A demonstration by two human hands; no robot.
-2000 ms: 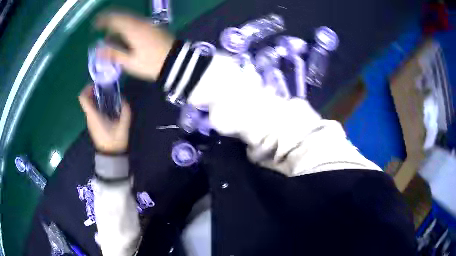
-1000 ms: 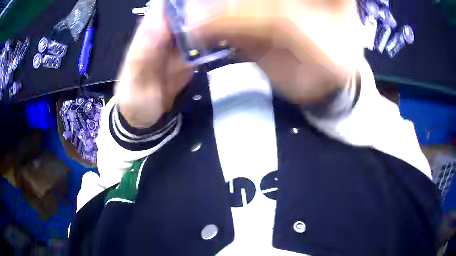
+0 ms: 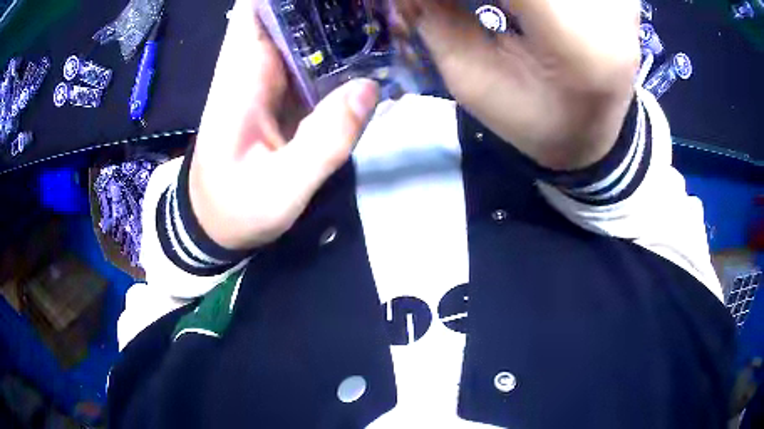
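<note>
A clear housing (image 3: 335, 38) with dark parts and small yellow spots inside is held close to the camera at the top centre. The frame's top edge cuts it off. My left hand (image 3: 268, 142) grips it from the left, with the thumb across its lower end. My right hand (image 3: 536, 75) is against its right side, with the fingers partly hidden and cut off by the top edge. A small round pale disc (image 3: 492, 18) shows beside my right hand; I cannot tell whether it is held or lies behind.
At left on the black tabletop (image 3: 50, 126) lie a blue pen-shaped tool (image 3: 144, 82), a crumpled clear bag (image 3: 134, 25), two round-headed units (image 3: 86, 84) and a heap of small pale pieces (image 3: 21, 88). More units (image 3: 666, 71) lie at right. A carton of pieces (image 3: 124, 205) stands below the table edge.
One second ago the hands were blurred over the housing; now my left thumb lies across its lower end. Two seconds ago the view was over the green belt with the unit held there.
</note>
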